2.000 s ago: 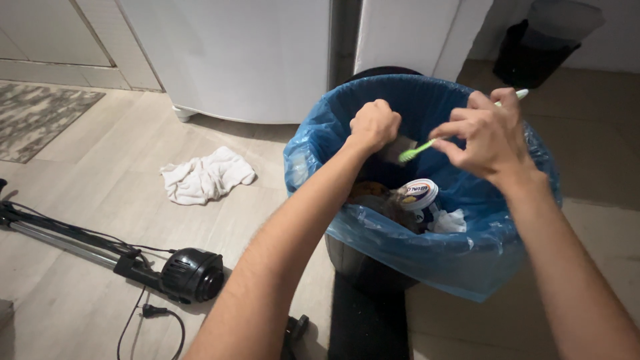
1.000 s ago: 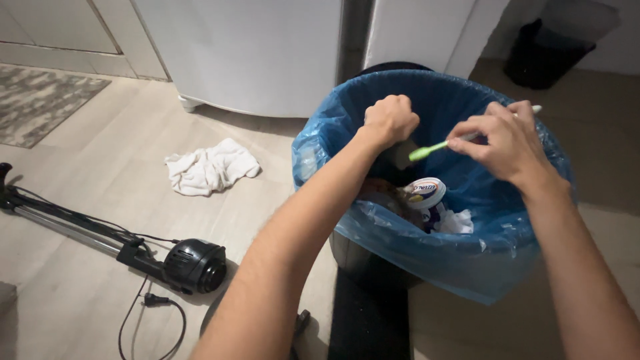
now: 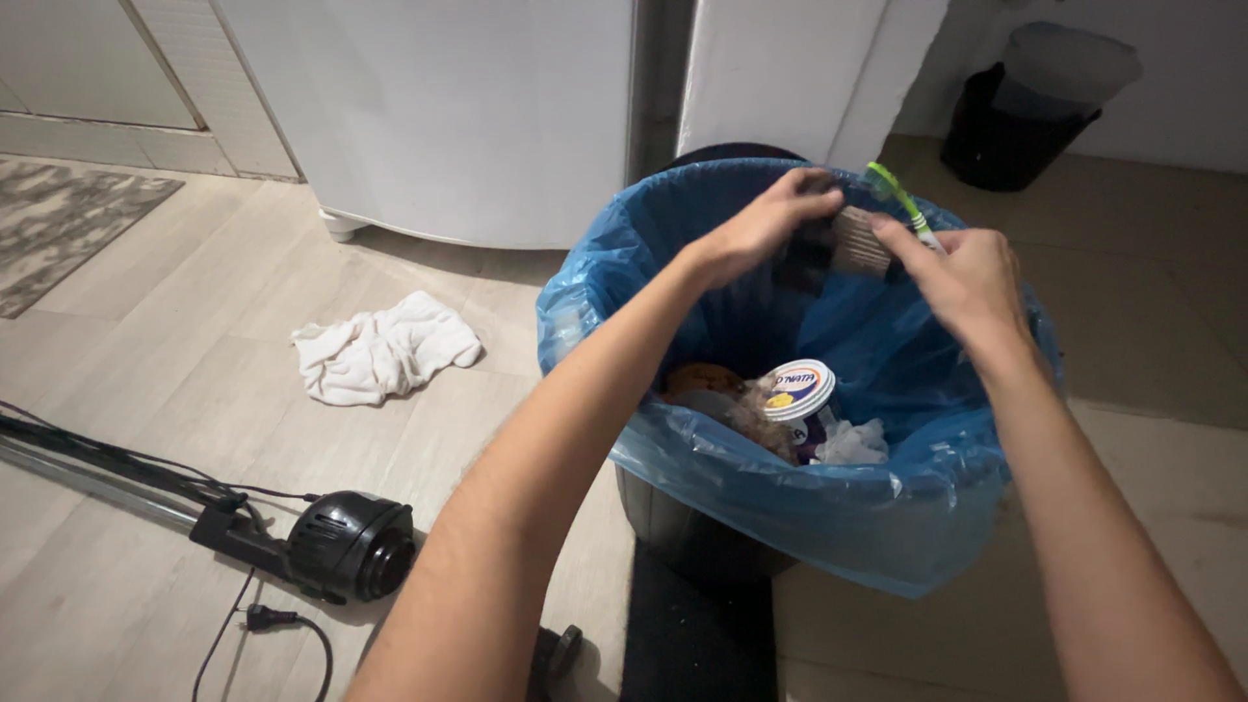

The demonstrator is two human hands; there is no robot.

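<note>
Over a bin lined with a blue plastic bag (image 3: 780, 526), my left hand (image 3: 780, 219) grips a dark part with a pale ridged, pleated piece (image 3: 860, 242), probably a vacuum filter. My right hand (image 3: 960, 273) holds a green and white toothbrush (image 3: 902, 200), bristle end up, its thumb at the pleated piece. Inside the bag lie a white-lidded tub (image 3: 799, 390), a clump of hair or dust (image 3: 760, 424) and crumpled white paper (image 3: 853, 444). Blur hides the exact shape of the dark part.
On the floor at left are a white cloth (image 3: 385, 349) and a black stick vacuum (image 3: 346, 546) with its cord and plug (image 3: 268, 617). A white appliance (image 3: 439, 117) stands behind the bin. A small black bin (image 3: 1014, 132) is at back right.
The pleated piece and both hands have risen toward the bin's back rim. The toothbrush, earlier pointing left over the bin, now points up. The hands are closer together.
</note>
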